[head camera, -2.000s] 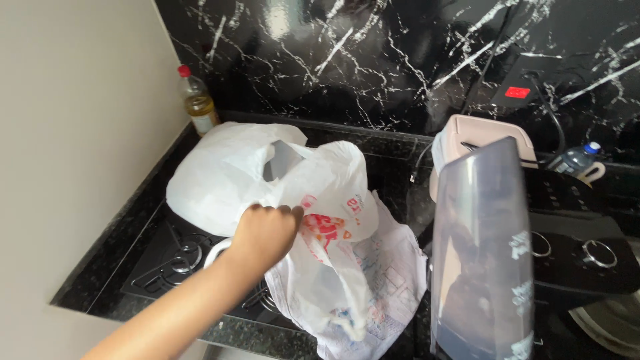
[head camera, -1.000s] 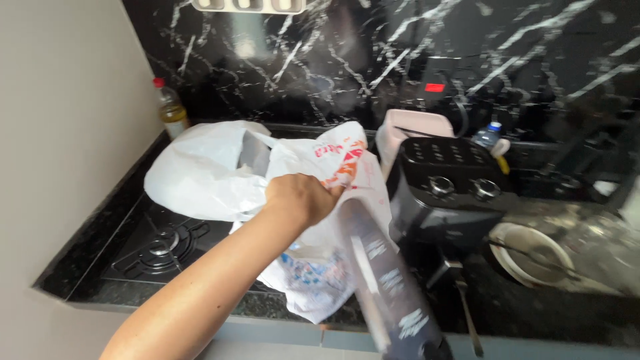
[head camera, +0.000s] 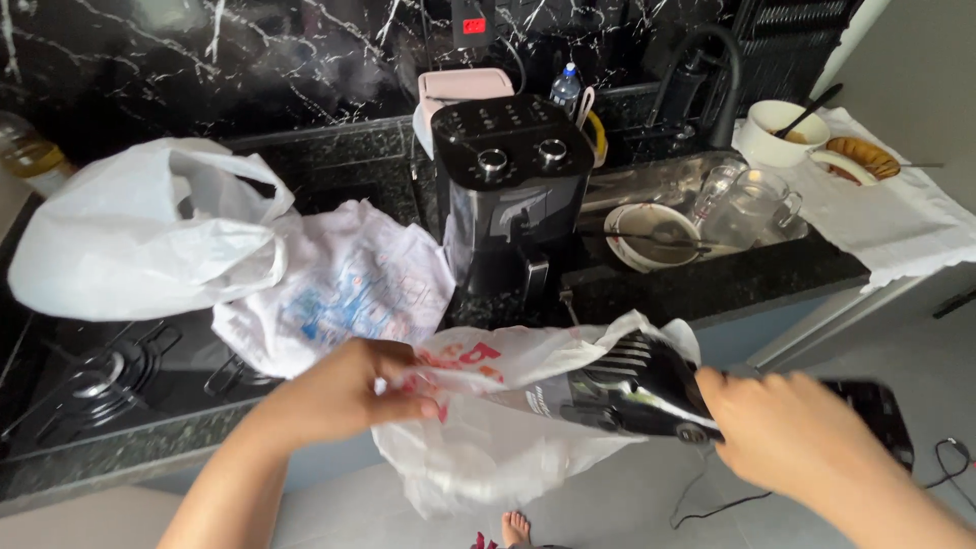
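My left hand (head camera: 358, 393) grips a thin white plastic bag (head camera: 488, 457) with red print, held in front of the counter. My right hand (head camera: 785, 427) holds a black handheld vacuum cleaner (head camera: 633, 385) by its handle; its smoky transparent front part lies inside the bag's mouth, with the tip hidden by the plastic. Behind my left hand, a white cloth (head camera: 358, 282) with blue and red drawings is spread partly over the gas cooktop (head camera: 175, 389). A full white plastic bag (head camera: 145, 236) rests to the left of the cloth.
A black air fryer (head camera: 511, 191) stands mid-counter, before a pink container (head camera: 465, 85). Right of it, the sink (head camera: 648, 179) holds a bowl (head camera: 652, 236) and glass jugs (head camera: 747, 206). A white pot (head camera: 785, 133) stands on a white cloth at far right. A cable (head camera: 717, 507) trails on the floor.
The printed bag has left the cooktop area and now hangs in front of the counter around the vacuum's front. My right hand has come into view. The view has swung right.
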